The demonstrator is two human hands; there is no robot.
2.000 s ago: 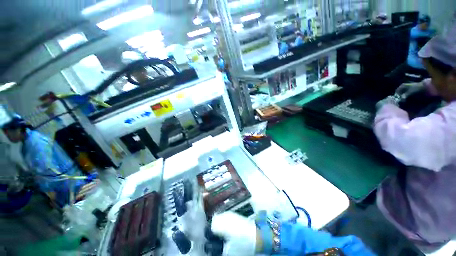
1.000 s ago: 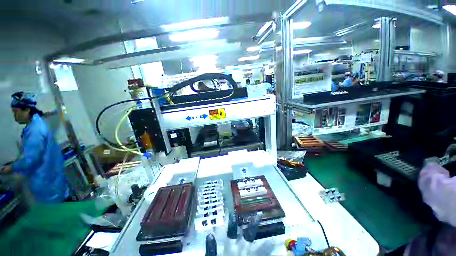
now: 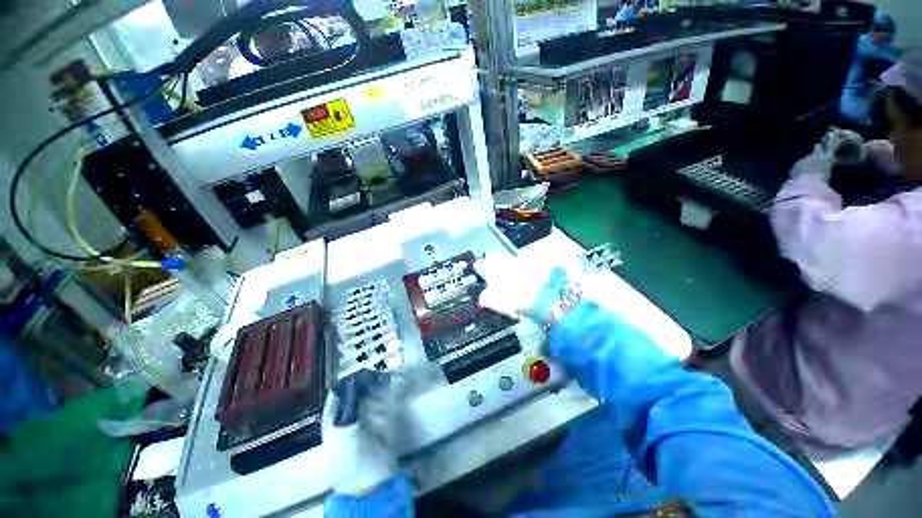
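Observation:
The right dark red-brown slotted fixture (image 3: pixel 429 322) holds white-silver parts in its upper slots. My right hand (image 3: pixel 514 284), white-gloved, is over this fixture's right side; its fingertips are too washed out to tell if they hold anything. My left hand (image 3: pixel 370 430), blurred and white-gloved with dark finger ends, is at the front end of a ladder-like group of white-silver parts (image 3: pixel 366 326) between the fixtures. Whether it holds a part cannot be told. The left fixture (image 3: pixel 271 366) shows long slots with no white parts visible in them.
A red stop button (image 3: pixel 537 371) and two round buttons are on the machine's front edge. The white gantry (image 3: pixel 379 106) spans behind. Loose silver parts (image 3: pixel 601 257) and a dark box (image 3: pixel 523 225) are to the right. A person in pink sits at the far right.
The view has tilted down and turned right since one second ago. My right hand has moved from the machine's front to the right fixture. My left hand is at the front of the parts group.

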